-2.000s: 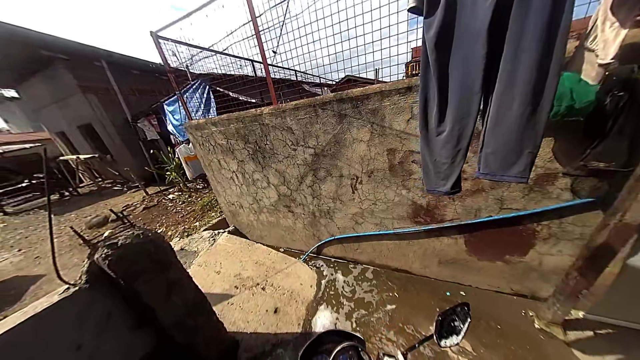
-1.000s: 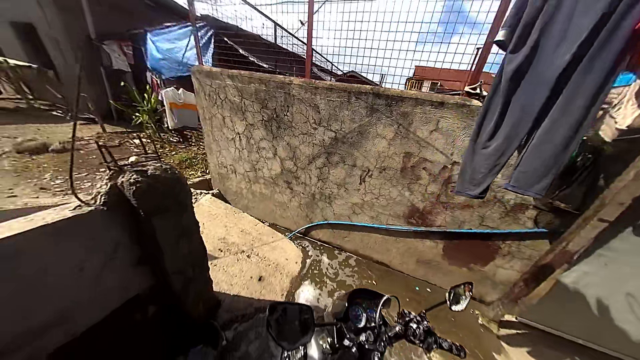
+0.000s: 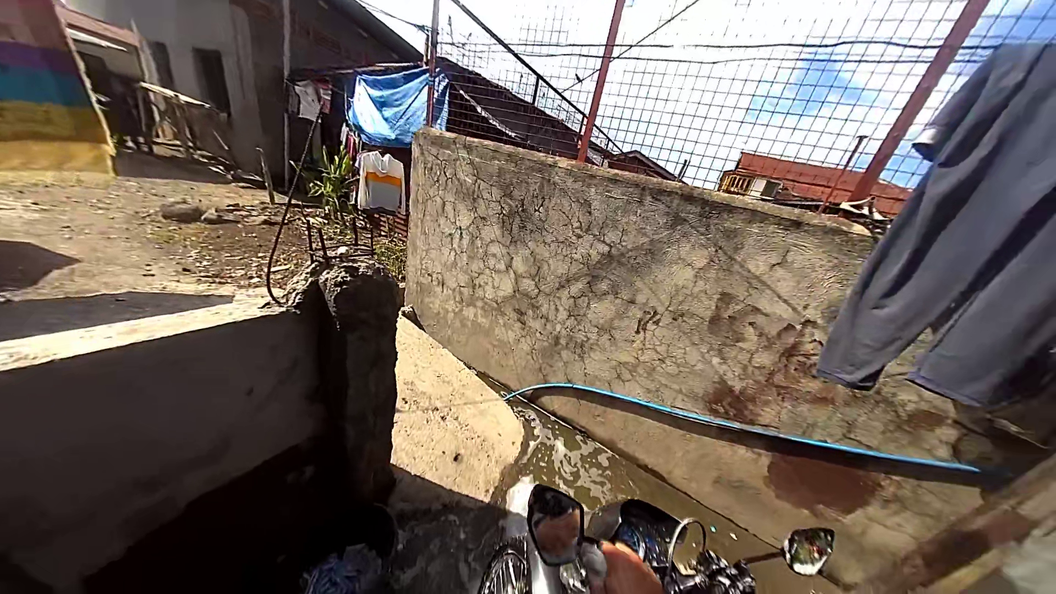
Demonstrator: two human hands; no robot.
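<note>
At the bottom edge, what looks like part of my left hand (image 3: 629, 569) shows between the left mirror (image 3: 555, 524) and the instrument cluster (image 3: 648, 528) of a motorcycle. It is cut off by the frame, and its fingers cannot be made out, so whether it grips anything is unclear. My right hand is out of view. The motorcycle's right mirror (image 3: 808, 550) stands on its stalk beyond dark handlebar parts (image 3: 714, 573). A spoked wheel (image 3: 505, 571) shows at the lower left of the bike.
A cracked concrete wall (image 3: 594, 272) topped by wire mesh (image 3: 701, 91) rises beyond, with a blue hose (image 3: 701, 421) along it. Grey trousers (image 3: 957, 247) hang at right. A low wall (image 3: 165, 396) ends in a rough pillar (image 3: 359, 371) at left. Wet ground (image 3: 577, 454) has suds.
The view has turned left and down. The skin-coloured part beside the left mirror has come into sight; the motorcycle was seen there one second ago without it.
</note>
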